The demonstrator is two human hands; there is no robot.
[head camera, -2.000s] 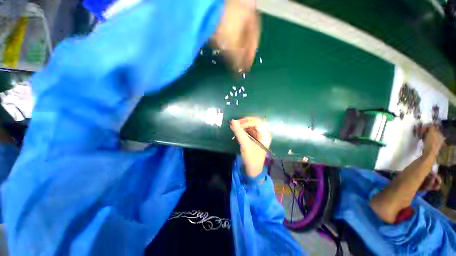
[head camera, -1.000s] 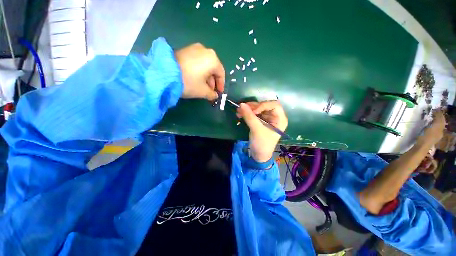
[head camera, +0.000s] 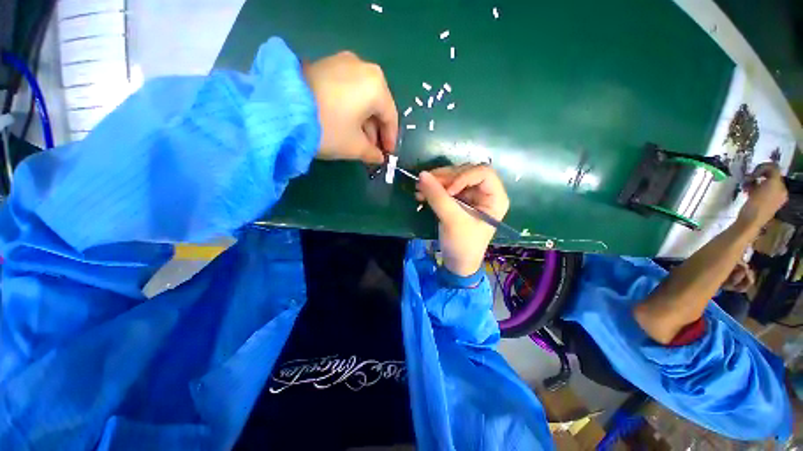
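My left hand (head camera: 357,110) pinches a small dark component (head camera: 379,167) at its fingertips, mostly hidden by the fingers. A narrow white piece (head camera: 391,168) stands right beside those fingertips. My right hand (head camera: 471,207) holds slim tweezers (head camera: 489,219) like a pen, with the tip pointing left at the white piece. Whether the tip touches it is too small to tell. Several loose white pieces (head camera: 431,102) lie on the green mat (head camera: 563,88) beyond the hands.
A spool with green flanges on a dark holder (head camera: 678,187) stands on the mat at right. Beyond it, another person's hand (head camera: 764,189) is at small dark parts (head camera: 742,128) on a white sheet. A ruled paper (head camera: 95,79) is at upper left.
My left hand has come down from the far side of the mat to meet the tweezers over the near edge. Since one second ago both hands keep nearly the same pose; the view has shifted slightly.
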